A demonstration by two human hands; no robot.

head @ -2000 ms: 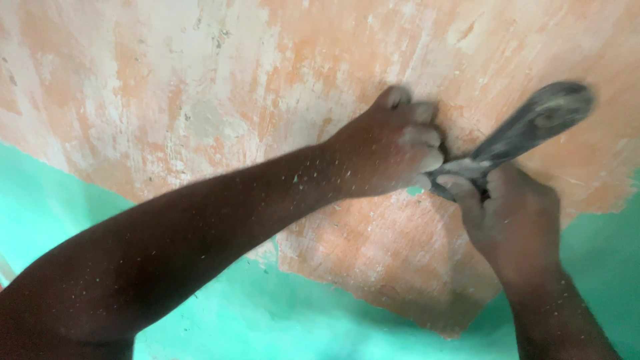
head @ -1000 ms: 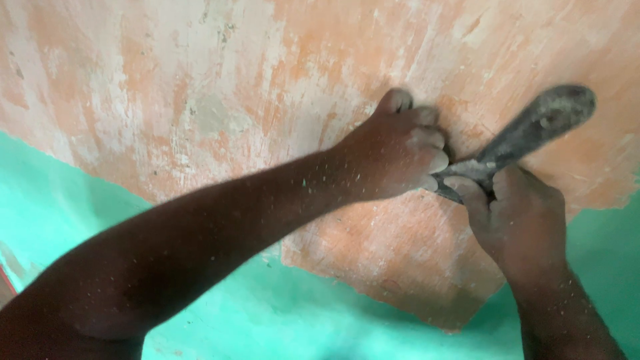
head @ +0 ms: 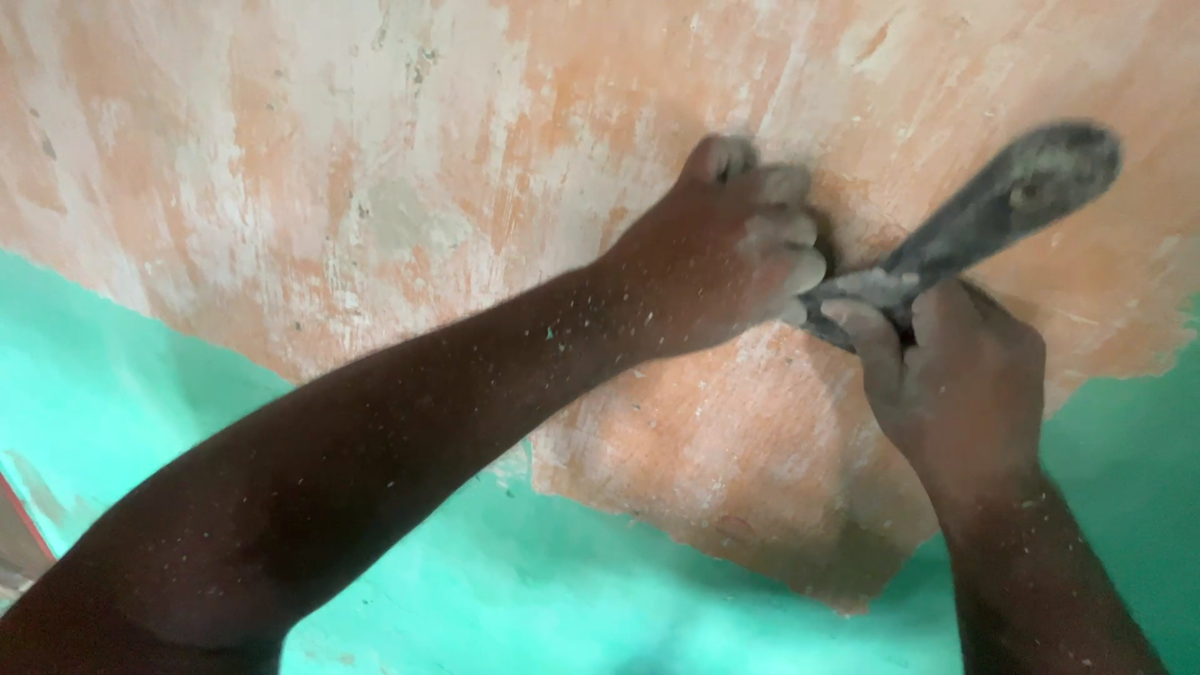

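Note:
A scraper with a dusty dark handle [head: 1008, 202] slants up to the right in front of a wall [head: 609, 103] of patchy orange and whitish plaster. My right hand [head: 966, 375] grips it low down, thumb across its near end. At that same end my left hand [head: 741, 253] has its fingers curled, the fingertips against the tool; most of the blade is hidden behind the hands. White dust coats the fingers, and pale specks dot my left forearm.
Turquoise paint [head: 581, 581] covers the wall's lower part and the right side, with a ragged edge against the bare plaster. At the lower left edge a thin red strip [head: 26, 516] borders a brownish area.

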